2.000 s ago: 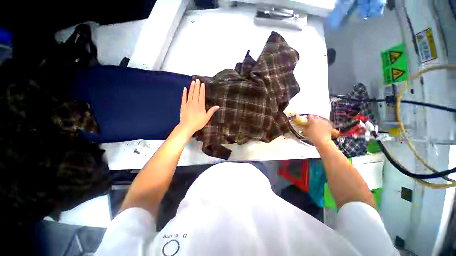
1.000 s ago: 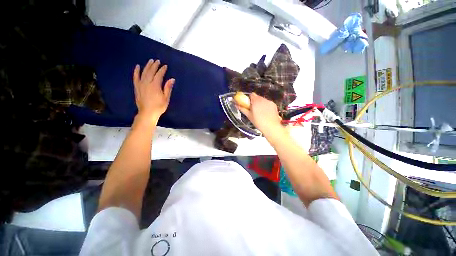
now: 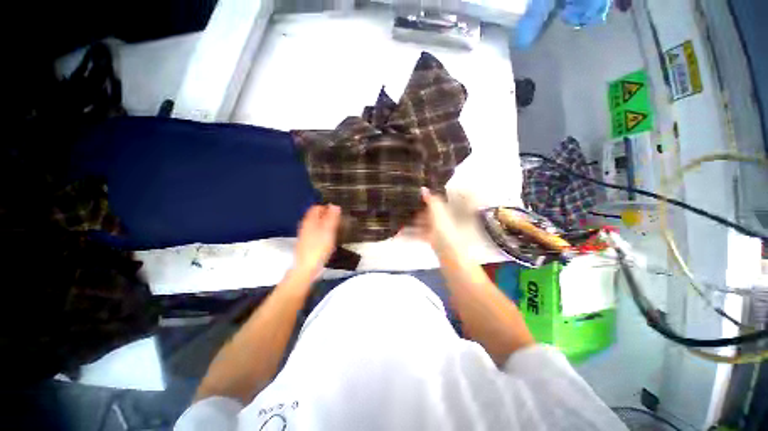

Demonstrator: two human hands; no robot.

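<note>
A dark brown plaid garment (image 3: 370, 168) lies bunched over the right end of the navy padded board (image 3: 210, 181). My left hand (image 3: 318, 231) is at the garment's near left edge, fingers on the cloth. My right hand (image 3: 429, 217) is blurred at its near right edge. Whether either hand pinches the cloth cannot be told. The steam iron (image 3: 526, 233) with its tan handle rests at the table's right end, with no hand on it.
A dark plaid garment pile (image 3: 93, 286) is at the left. A grey checked cloth (image 3: 560, 181) lies behind the iron. A black hose (image 3: 653, 316) hangs at the right. A green box (image 3: 547, 307) is below. A metal fixture (image 3: 436, 32) is at the far side.
My right hand has let go of the iron, now at the right, and moved to the garment. My left hand has moved from the bare board to the garment's near edge.
</note>
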